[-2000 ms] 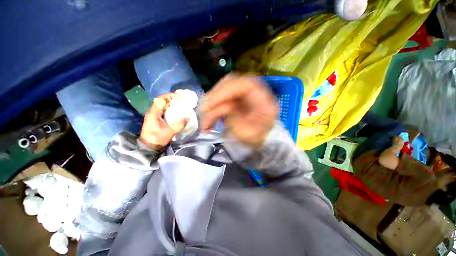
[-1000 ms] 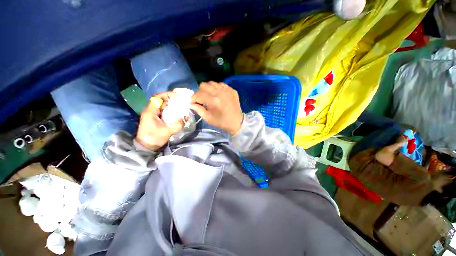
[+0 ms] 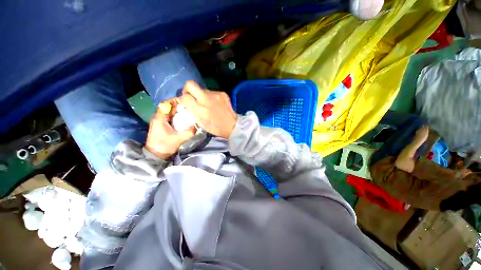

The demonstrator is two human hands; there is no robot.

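Note:
A white plush piece (image 3: 183, 120) is held above my lap between both hands, partly covered by the fingers. My left hand (image 3: 162, 133) grips it from the left side, with a small yellow band (image 3: 165, 108) on a finger. My right hand (image 3: 210, 112) lies over the upper right of the piece with its fingers bent onto it. Needle and thread cannot be made out.
Dark blue table (image 3: 132, 37) spans the top. A blue basket (image 3: 312, 113) and yellow sack (image 3: 364, 74) lie right. A carton of white pieces (image 3: 58, 211) sits lower left. A person in brown (image 3: 416, 176) works at right near a light stool (image 3: 354, 159).
My right hand came down from a raised, blurred position to the plush piece, then moved further left over it. My left hand stays around the piece. The other person's arm has shifted.

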